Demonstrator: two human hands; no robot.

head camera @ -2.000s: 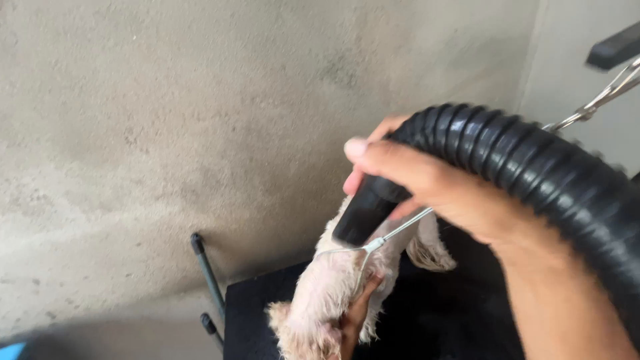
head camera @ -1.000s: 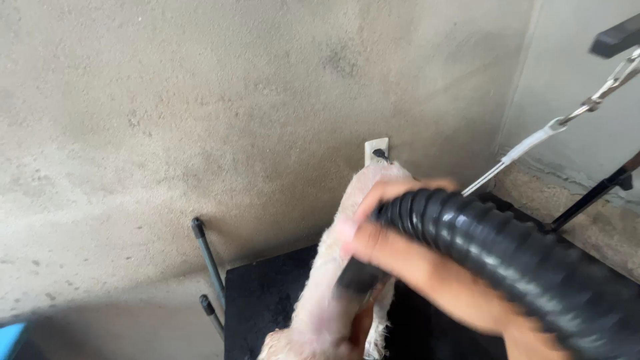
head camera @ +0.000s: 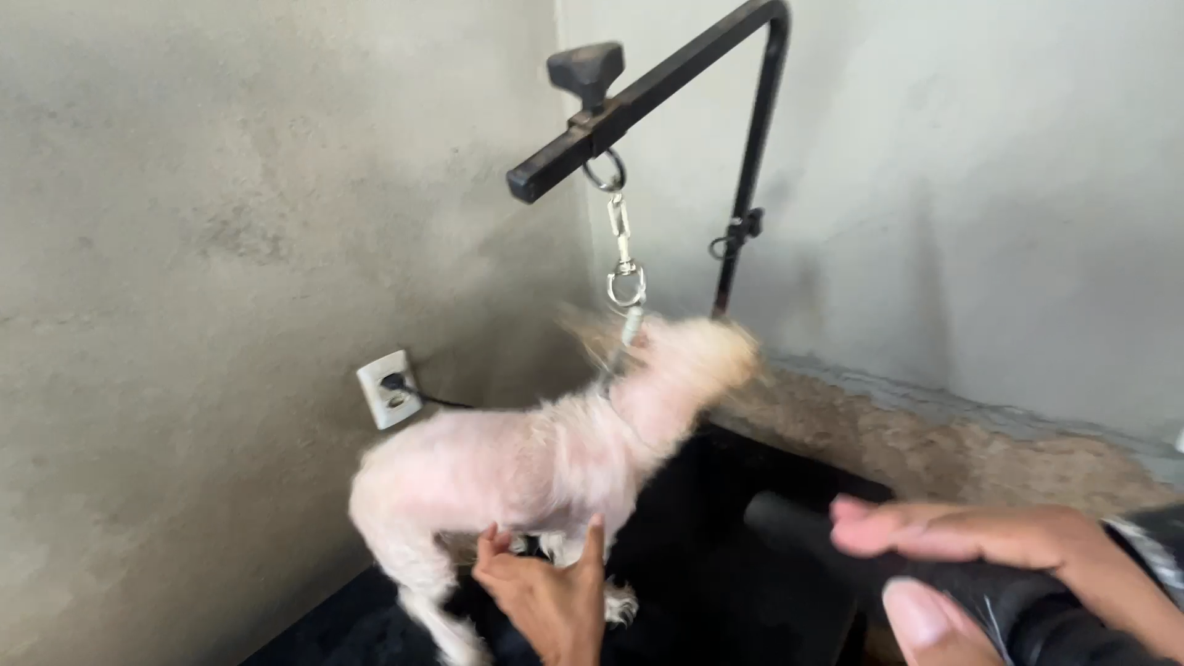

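Note:
A short-clipped, light-coated dog [head camera: 499, 462] stands on a black grooming table [head camera: 721, 564], its blurred head toward the right. Around its neck runs a thin loop [head camera: 633, 326], hung by a metal chain [head camera: 620, 231] from the black grooming arm [head camera: 684, 74]. My left hand [head camera: 550, 587] is at the dog's underside near the front legs, fingers spread, gripping nothing. At the lower right my right hand [head camera: 999, 564] is closed around the black dryer hose nozzle [head camera: 800, 532], which points left toward the dog's chest, apart from it.
A white wall socket [head camera: 388, 388] with a black plug and cord is on the wall behind the dog's rump. A clamp knob [head camera: 587, 69] tops the grooming arm. Rough bare masonry [head camera: 934, 453] runs along the bottom of the right wall.
The view has swung markedly, bringing the grooming arm into sight. The nozzle, earlier close over the dog's body, is now away from it at the right. The dog's head now faces right.

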